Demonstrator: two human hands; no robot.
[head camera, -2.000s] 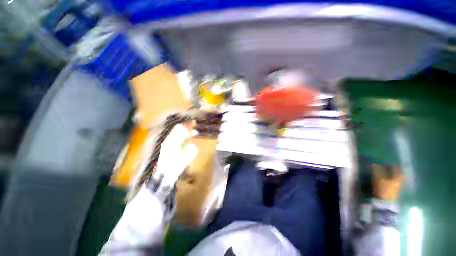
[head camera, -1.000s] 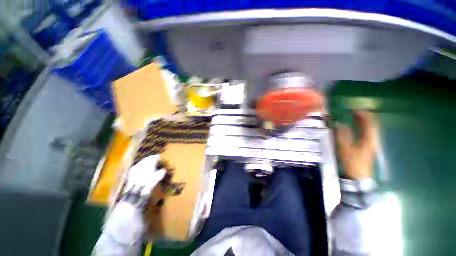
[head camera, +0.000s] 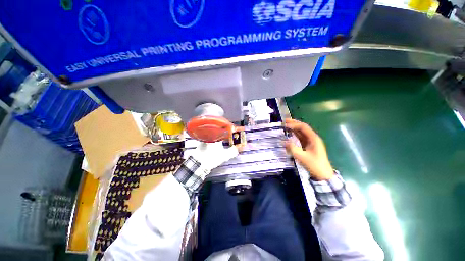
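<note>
My left hand (head camera: 219, 154), in a white glove with bare fingertips, reaches over the slotted worktable (head camera: 255, 164). Its fingers are closed around a small dark molded part (head camera: 237, 137), just right of the red mushroom knob (head camera: 209, 128). My right hand (head camera: 310, 153) is bare, at the right edge of the worktable, with thumb and forefinger apart. No part shows clearly between them. Many small dark parts (head camera: 148, 165) with tan areas lie in rows on the cardboard-lined tray (head camera: 144, 189) at left.
The blue printer head (head camera: 204, 35) hangs over the worktable. A yellow round can (head camera: 169, 125) and a tan cardboard flap (head camera: 108, 140) stand behind the tray. Blue crates (head camera: 58, 114) are at upper left. The shiny green surface (head camera: 387, 137) is at right, and a round knob (head camera: 238, 186) is above my knees.
My left hand has moved from the parts tray to beside the red knob, with a part now visible in it. My right hand has moved left from the green surface to the worktable edge. The view has shifted.
</note>
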